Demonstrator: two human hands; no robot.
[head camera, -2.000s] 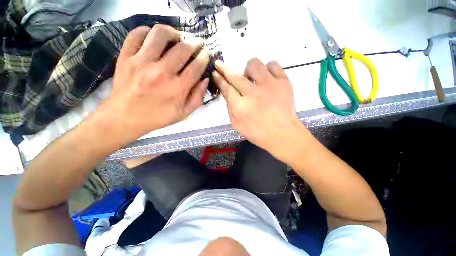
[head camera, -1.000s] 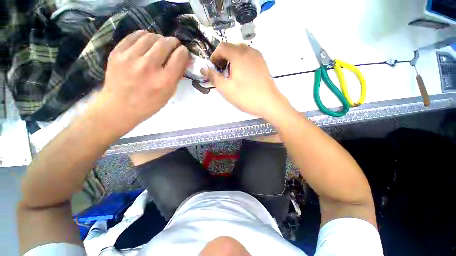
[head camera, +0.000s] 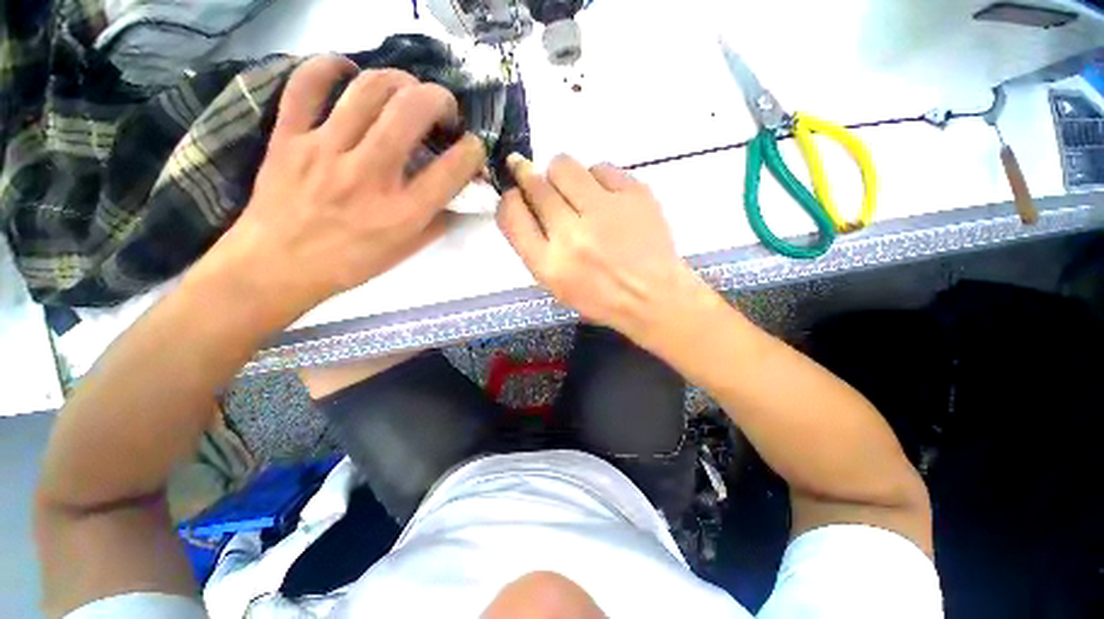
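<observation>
The dark plaid garment piece (head camera: 145, 157) with cream check lines lies bunched on the white table at the left and runs under my left hand (head camera: 351, 169). My left hand holds its edge between thumb and fingers. My right hand (head camera: 593, 236) has its fingertips on the dark edge of the cloth (head camera: 513, 139), just in front of the presser foot area (head camera: 509, 48). Whether the right fingers pinch the cloth or only press it is hard to tell. The metal needle parts of the sewing machine are at the top edge.
Scissors (head camera: 787, 122) with one green and one yellow loop lie right of my right hand. A wooden-handled tool (head camera: 1017, 184) lies farther right. A measuring scale (head camera: 775, 256) runs along the table's front edge. A blue bin (head camera: 260, 502) and black cloth (head camera: 1005, 411) are below.
A second ago white cloth showed between my hands; now the dark edge lies there, flat near the presser foot. My right fingers have moved from pinching to the cloth's edge, nearer me.
</observation>
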